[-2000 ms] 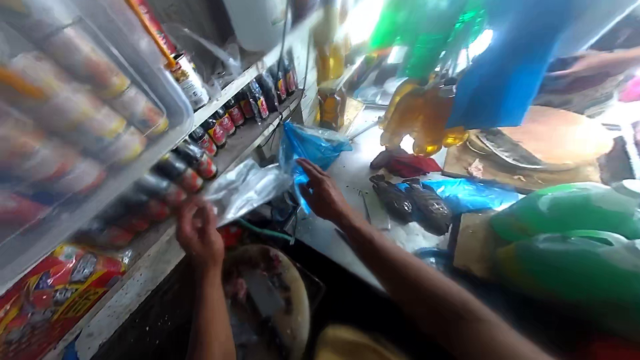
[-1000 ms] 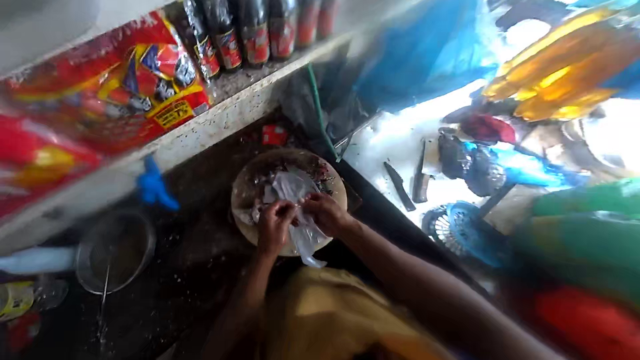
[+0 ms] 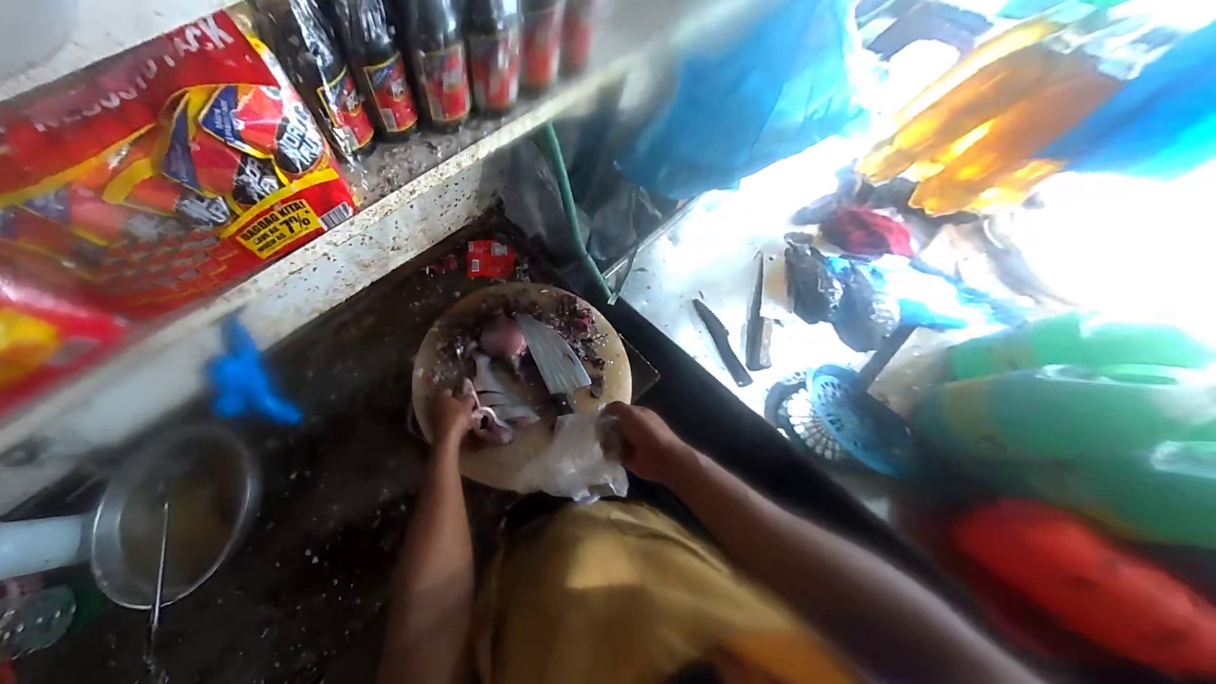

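Observation:
A round chopping board (image 3: 451,332) lies below me, strewn with dark scraps. On it are a pinkish lump of meat or onion (image 3: 503,336), which I cannot tell apart, and a wide cleaver blade (image 3: 551,353). My left hand (image 3: 454,414) is closed on a pale, glossy piece of food (image 3: 492,427) at the board's left edge. At the right edge my right hand (image 3: 638,441) grips a translucent plastic bag (image 3: 575,461), which hangs crumpled over the near rim.
Sauce bottles (image 3: 442,76) and red snack packs (image 3: 161,180) fill the shelf above. A metal pot (image 3: 176,513) holding a utensil stands left. Two knives (image 3: 722,340) lie right, near a blue plastic basket (image 3: 855,418) and green containers (image 3: 1073,418).
My hands have come down from the shelf to the board. Since a second ago they have moved apart, the plastic bag staying in my right hand and uncovering the cleaver blade.

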